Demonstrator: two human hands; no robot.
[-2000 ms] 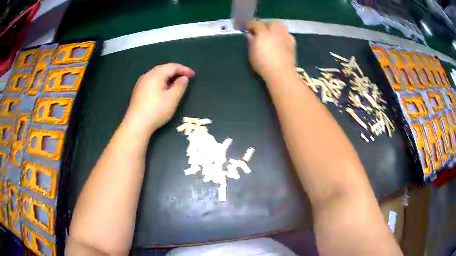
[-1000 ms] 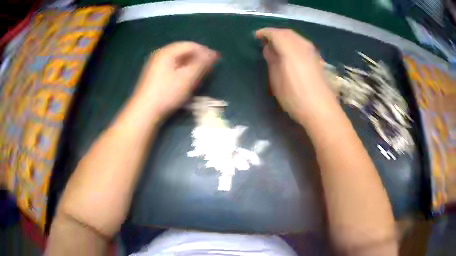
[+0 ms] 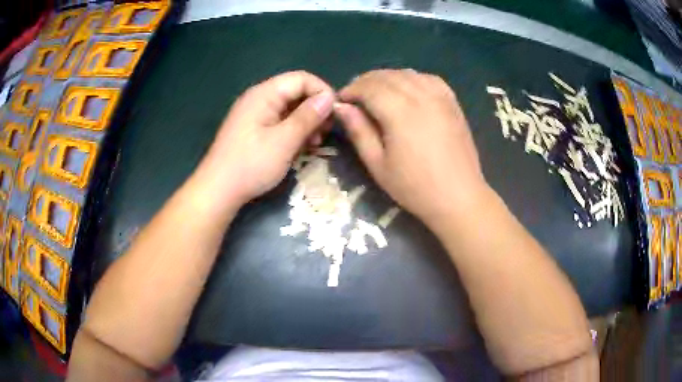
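Observation:
My left hand (image 3: 280, 130) and my right hand (image 3: 407, 127) meet at the fingertips above the near strip pile. A tiny pale piece (image 3: 336, 106) shows between the touching fingertips; it looks like a strip, but it is too small to tell, and which hand grips it is unclear. The near strip pile (image 3: 321, 213), loose and cream-white, lies on the dark bench just below my hands; its top end is close to my left wrist.
A right-hand pile (image 3: 557, 134) mixes cream strips and black pieces. The left parts tray (image 3: 56, 168) and right parts tray (image 3: 662, 186) hold yellow housings. A pale rail (image 3: 299, 9) borders the bench (image 3: 314, 313) at the back.
My hands were apart and have come together at the fingertips. My right hand was at the back rail with a blurred grey object above it. The view has shifted.

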